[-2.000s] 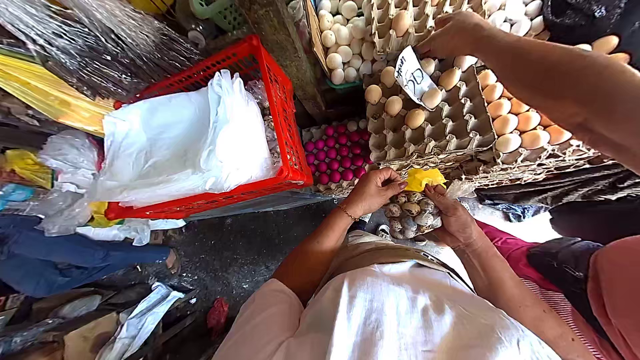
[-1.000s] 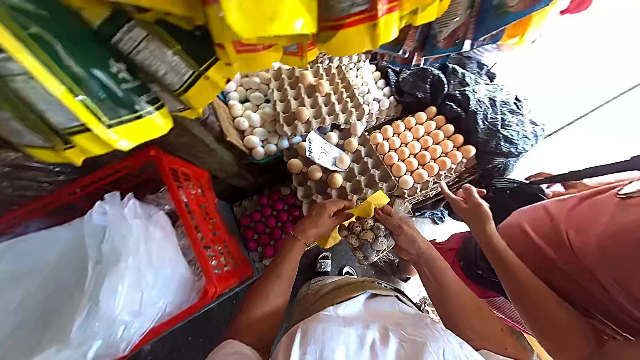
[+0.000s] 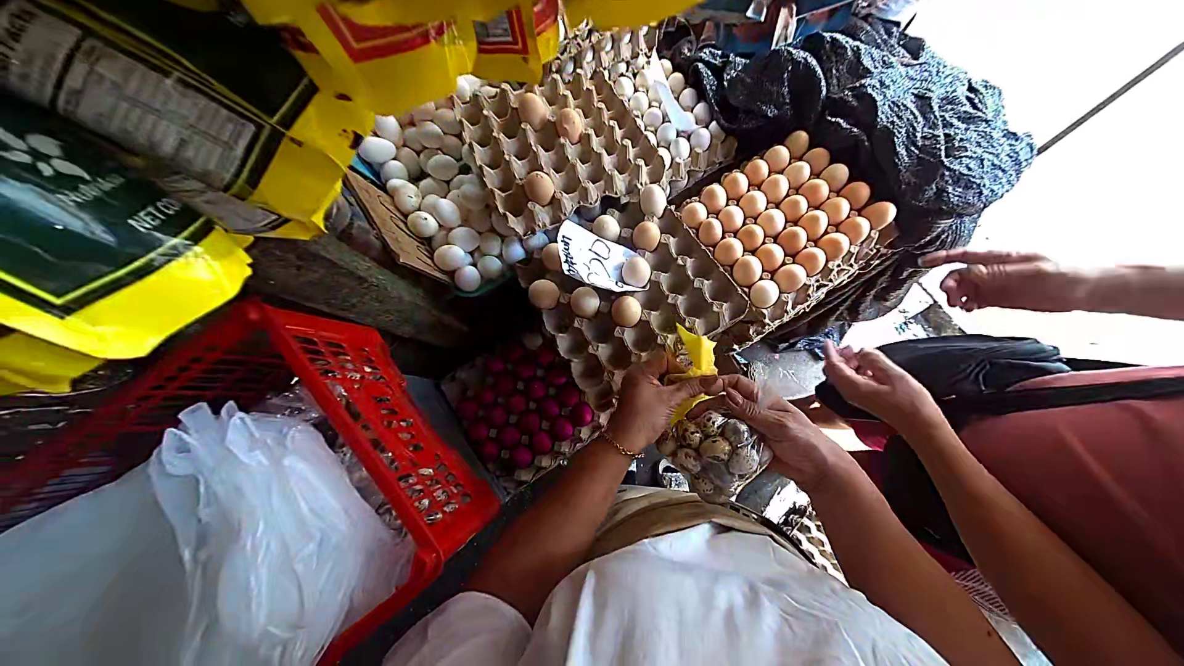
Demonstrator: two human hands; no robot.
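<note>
My left hand (image 3: pixel 647 400), with a bracelet at the wrist, grips a yellow plastic bag (image 3: pixel 694 363) in front of my waist. My right hand (image 3: pixel 777 430) pinches the neck of a clear bag of speckled quail eggs (image 3: pixel 717 449), close against the yellow plastic. The fingertips of both hands nearly meet there. Just beyond them lies a cardboard egg tray (image 3: pixel 680 277) with several light brown eggs and a handwritten paper sign (image 3: pixel 601 259). Magenta eggs (image 3: pixel 523 407) fill a tray to the left of my left hand.
A red plastic crate (image 3: pixel 379 425) holding white plastic bags (image 3: pixel 268 518) stands at left. Yellow and green packages (image 3: pixel 139 166) hang above it. White eggs (image 3: pixel 444 194) and a full tray of brown eggs (image 3: pixel 786 217) lie ahead. At right is another person, hands (image 3: pixel 1004 280) raised.
The view has swung away from the crate. The yellow plastic now stands upright between my hands, where it was spread out a second ago. The other person's arms reach in from the right.
</note>
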